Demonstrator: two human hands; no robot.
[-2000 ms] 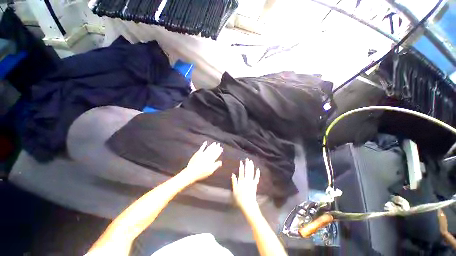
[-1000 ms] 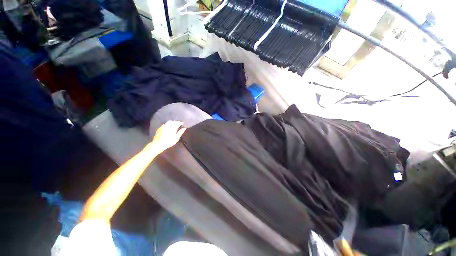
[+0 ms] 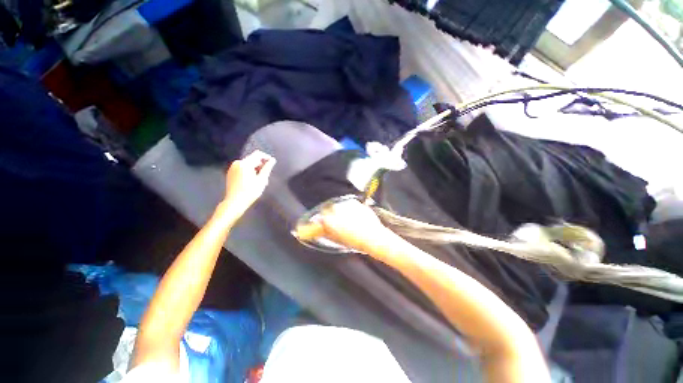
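Observation:
The black garment (image 3: 419,258) lies pulled over the rounded, light grey pressing board (image 3: 292,138). My right hand (image 3: 348,222) is closed round the orange-brown handle of the steam iron (image 3: 307,230), which is over the garment near its left end. My hand and forearm hide part of the iron, and its contact with the cloth cannot be seen clearly. My left hand (image 3: 249,179) is by the board's left edge, left of the garment, fingers curled with nothing visible in them. The pale steam hose (image 3: 464,236) runs right from the iron, knotted with cloth.
A navy garment pile (image 3: 299,75) lies behind the board, with a blue packet or box (image 3: 418,90) beside it. A crumpled black garment part (image 3: 547,179) lies behind right. A yellowish hose (image 3: 517,91) arcs above. Hanging black garments (image 3: 487,22) are at the top. Blue plastic (image 3: 225,340) is below.
My right hand has come into view holding the iron, which has moved left from the table's right end onto the board area. My left hand has let go of the garment's left edge.

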